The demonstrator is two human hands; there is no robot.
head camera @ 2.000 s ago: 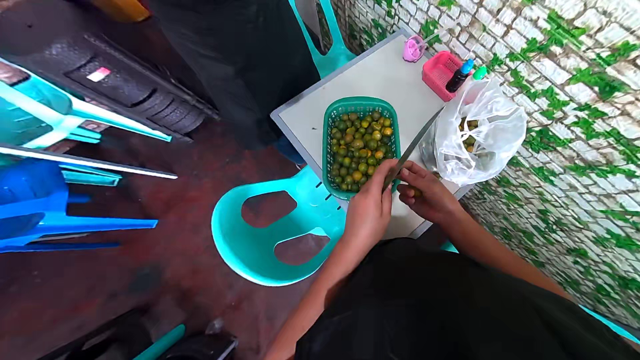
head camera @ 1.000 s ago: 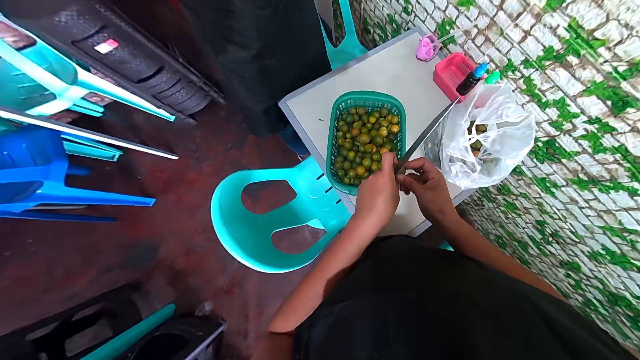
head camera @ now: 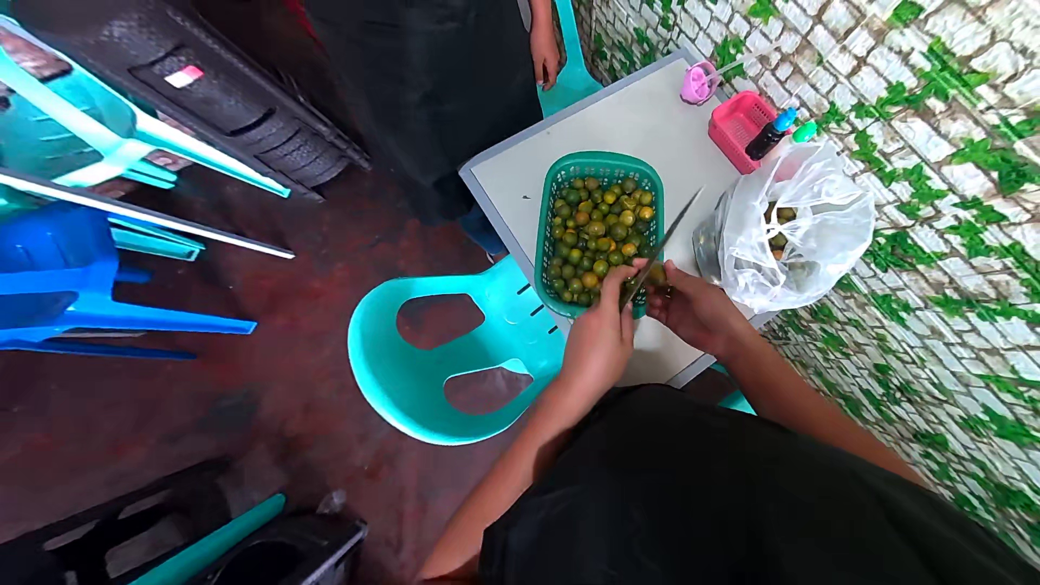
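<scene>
My left hand (head camera: 603, 333) is closed around the handle end of a knife (head camera: 673, 229), whose blade points up and away over the right rim of a green plastic basket (head camera: 546, 203). Small green and orange citrus fruits (head camera: 597, 231) fill much of that basket. Close beside the blade, my right hand (head camera: 691, 307) has its fingers around a small citrus fruit (head camera: 656, 275), which they partly cover. To the right stands a clear container lined with a white plastic bag (head camera: 812, 244), with more fruits inside.
On the light table (head camera: 508, 175) are a pink basket (head camera: 735, 130), a dark bottle with a blue cap (head camera: 770, 135) and a small pink item (head camera: 697, 83). A turquoise chair (head camera: 382, 357) touches the near left side. Another person's hand (head camera: 544, 53) hangs beyond the table. A brick-patterned wall borders the right.
The other person's hand now shows beyond the table. My hands stay together at the basket's near right corner, with the knife still held.
</scene>
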